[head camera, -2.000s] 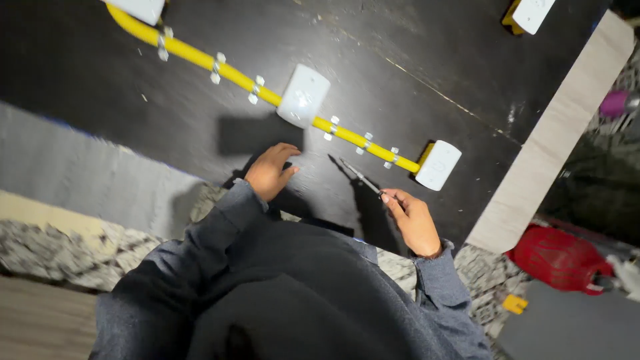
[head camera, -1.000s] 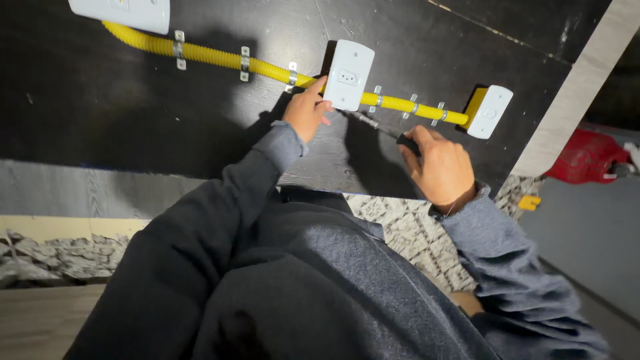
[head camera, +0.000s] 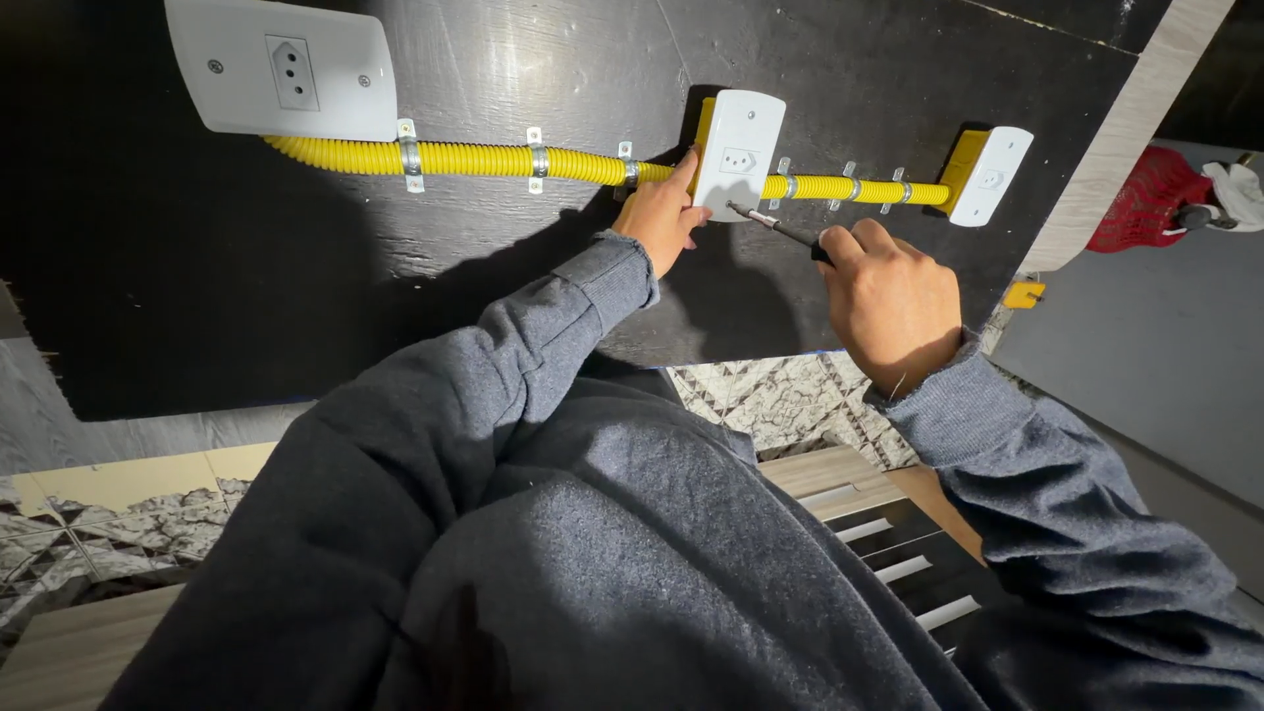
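Observation:
A white socket cover plate (head camera: 739, 128) on a yellow box stands at the middle of the black board. My left hand (head camera: 662, 212) steadies this box and plate, fingers at its left side and lower corner. In my right hand (head camera: 889, 296) is a screwdriver (head camera: 780, 227) with a dark handle, its tip at the plate's lower screw. Yellow corrugated conduit (head camera: 474, 160), held by metal clamps (head camera: 537, 160), runs from a larger socket plate (head camera: 341, 59) at the upper left, past the middle box, to another box with a white plate (head camera: 990, 178) on the right.
The black board (head camera: 247, 257) has its near edge in front of my body. To the right are a light wood-look strip (head camera: 1116, 148), a red mesh item (head camera: 1150, 202) and a small yellow piece (head camera: 1024, 295). A grey surface (head camera: 1155, 365) lies beyond.
My left hand has gone from the bare board to the middle box and holds on there. The screwdriver tip has moved up onto the plate's lower screw. The view has shifted.

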